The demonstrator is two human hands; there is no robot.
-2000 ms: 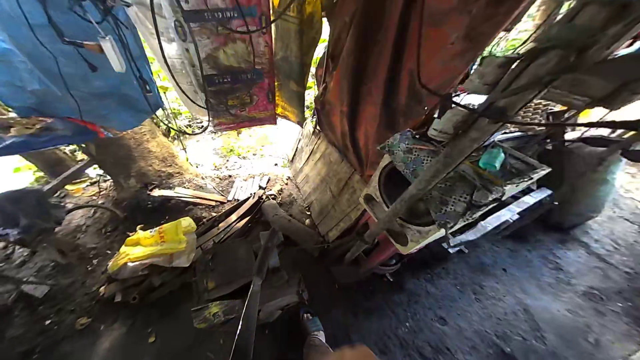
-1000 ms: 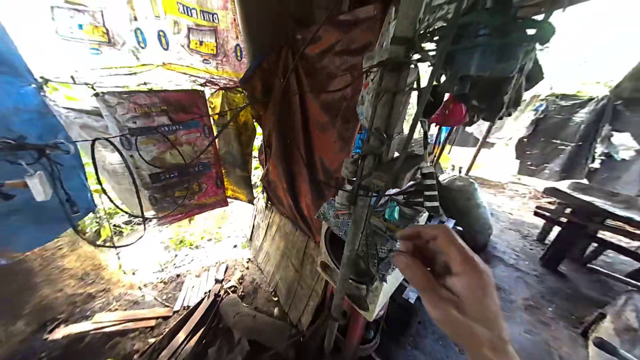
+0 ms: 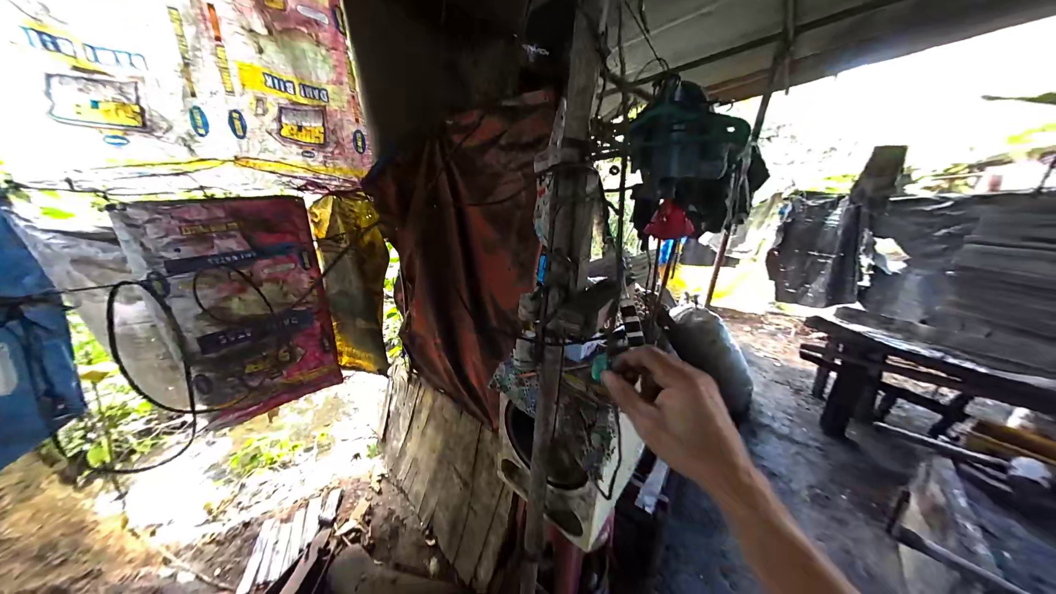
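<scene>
My right hand (image 3: 672,404) reaches in from the lower right, its thumb and fingertips at a small green-teal object (image 3: 600,366); whether they grip it is hard to tell. That object is at the cluttered top of a pale speaker-like cabinet (image 3: 569,503) with round openings. Patterned cloth (image 3: 516,386) lies on the cabinet's left top. A rough wooden post (image 3: 549,412) stands in front of the cabinet. Behind the fingers is a black-and-white striped item (image 3: 632,322). My left hand is not in view.
An orange-brown tarp (image 3: 470,264) and printed plastic sheets (image 3: 239,305) hang at the left, with a looped black cable (image 3: 191,396). Dark clothing (image 3: 689,157) hangs behind the post. A stuffed sack (image 3: 714,355) and a wooden bench (image 3: 899,355) stand to the right.
My right hand, raised with fingers apart beside the cabinet a second ago, is now at the green-teal object. The view has swung upward and right since the earliest frame.
</scene>
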